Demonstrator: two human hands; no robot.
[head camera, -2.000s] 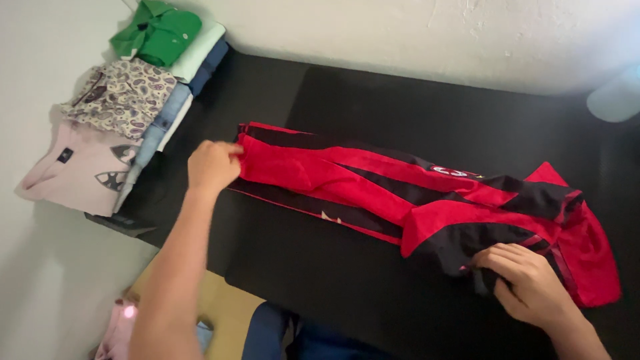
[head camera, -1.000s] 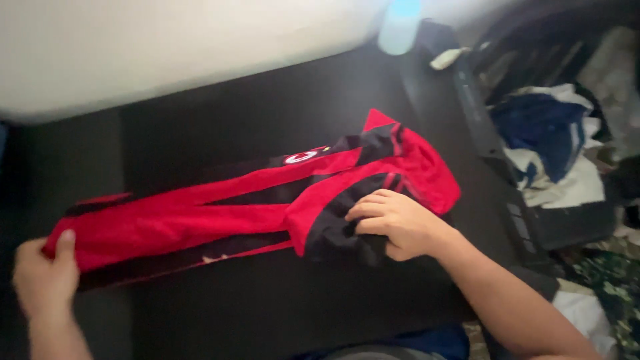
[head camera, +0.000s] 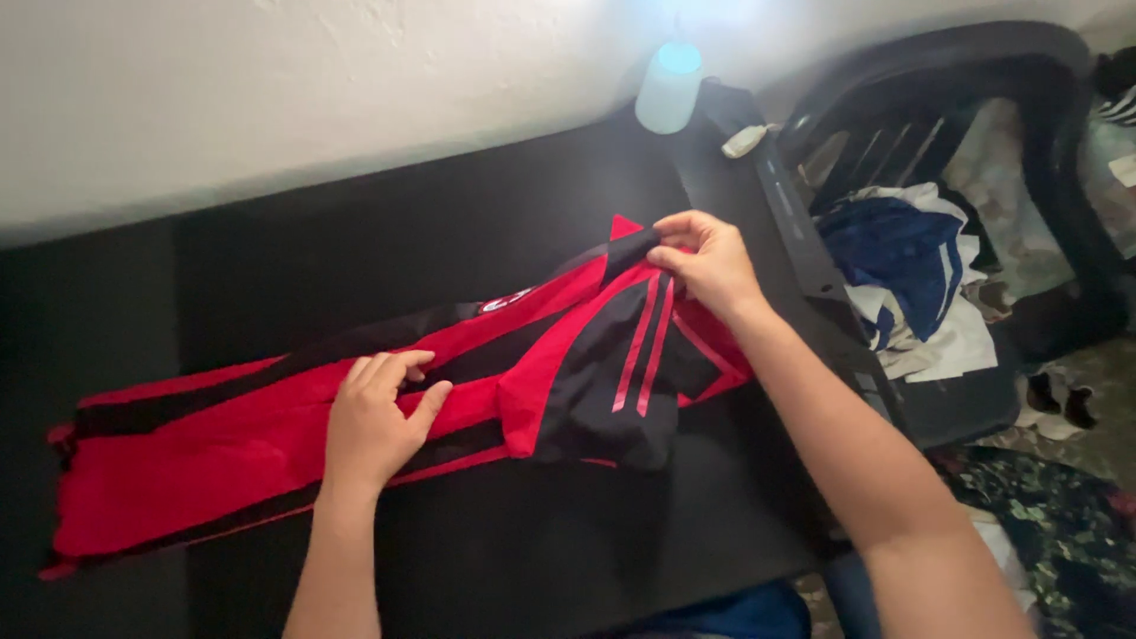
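Observation:
A red and black garment (head camera: 204, 461) lies lengthwise, partly folded, on a black table. My left hand (head camera: 377, 417) rests on its middle, fingers and thumb apart on the cloth. At the right end, my right hand (head camera: 706, 262) pinches the cloth's upper edge between thumb and fingers. Below that hand, a black section with two pink-red stripes lies spread toward the near side. A small round badge shows on the upper edge, between the hands.
A pale, lit cylindrical lamp (head camera: 668, 93) stands at the table's back right, near a small whitish object (head camera: 744, 141). Beyond the right edge, a black plastic chair (head camera: 1056, 231) holds a heap of blue and white clothes (head camera: 905, 257). A wall (head camera: 266, 98) runs behind the black table (head camera: 426, 231).
My left hand has moved from the garment's left end to its middle. My right hand has gone from the black section to the upper edge. The view has swung right.

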